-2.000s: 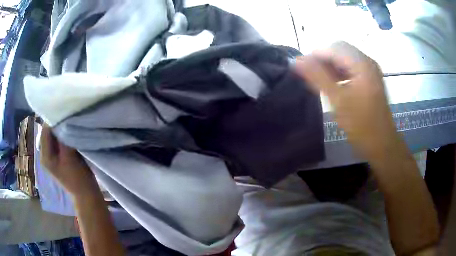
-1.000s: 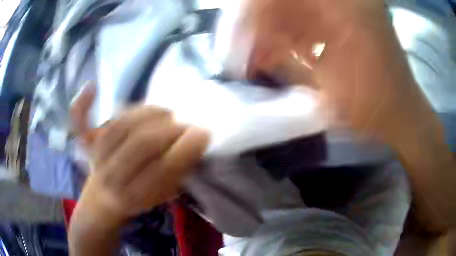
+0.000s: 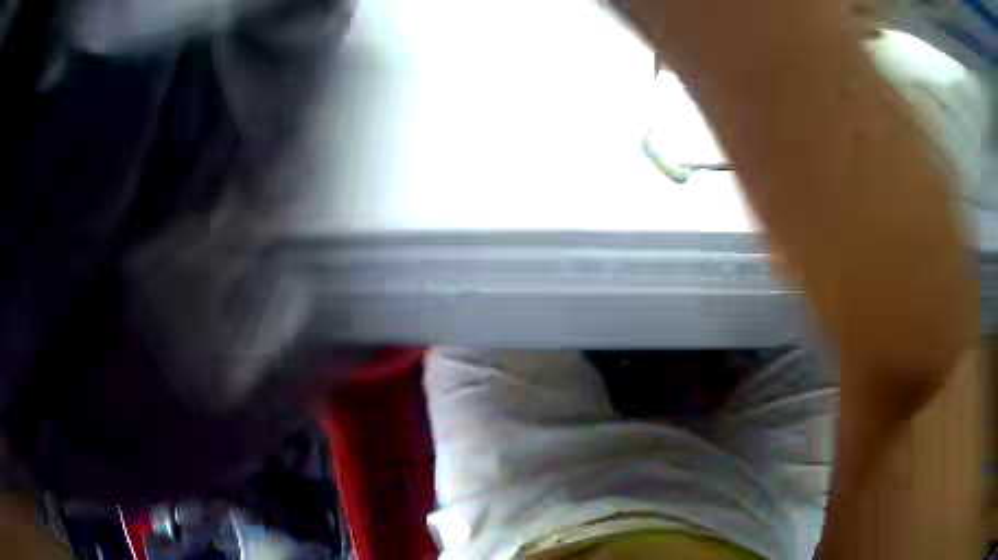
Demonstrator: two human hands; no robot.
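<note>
The garment [image 3: 120,273] is a blurred, mostly dark mass with paler grey patches at the left, hanging over the table's front edge. My right forearm [image 3: 832,208] reaches up across the right side; the hand is beyond the top edge of the picture. My left hand cannot be seen. Only a small skin-coloured patch shows at the bottom left corner, and the dark cloth may hide the rest.
The white table [image 3: 514,131] has a grey front edge [image 3: 569,295]. A red basket [image 3: 383,459] stands under it at the left. The wearer's lap in pale cloth [image 3: 613,438] is below. A white rounded thing [image 3: 930,98] is at the upper right.
The garment has moved from the middle to the far left, uncovering the table. The left hand, seen before on the cloth, is no longer visible. The right hand has moved up out of the picture.
</note>
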